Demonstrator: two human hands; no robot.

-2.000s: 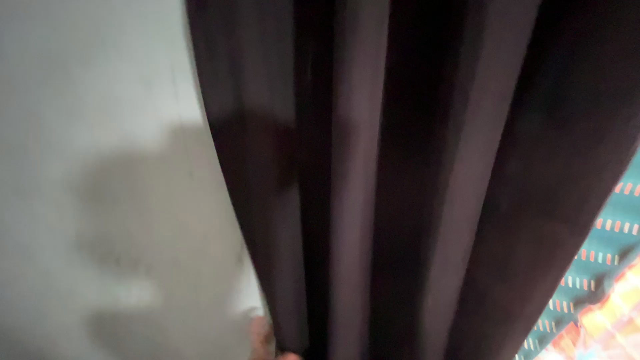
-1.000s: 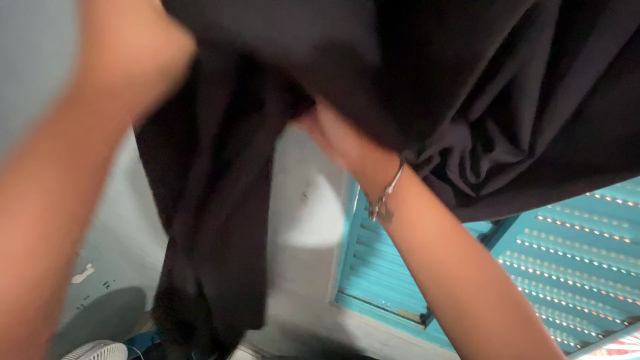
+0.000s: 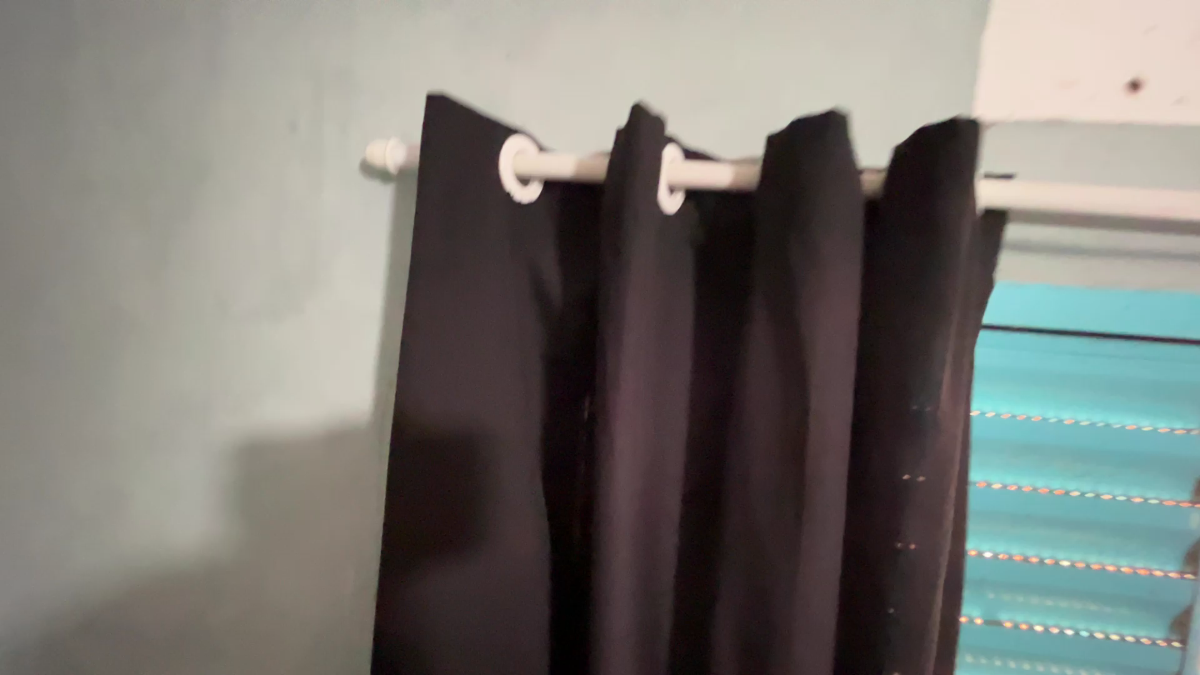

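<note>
A dark curtain (image 3: 637,422) hangs in vertical folds from a white curtain rod (image 3: 1087,199). White grommet rings (image 3: 521,169) show where the rod passes through the cloth near its top edge. The rod's rounded end cap (image 3: 382,157) sticks out past the curtain's left edge. Neither of my hands is in the frame, so what they hold or touch is hidden. The curtain's lower part lies outside the view.
A pale wall (image 3: 206,234) stands behind and left of the curtain, with a shadow on its lower part. At the right is a turquoise louvered window (image 3: 1078,450) with light in its slots. A white block or panel (image 3: 1078,66) is above it.
The view has swung up to the rod. Both my hands, seen at the gathered dark cloth one second ago, are out of view; the cloth now hangs in long folds.
</note>
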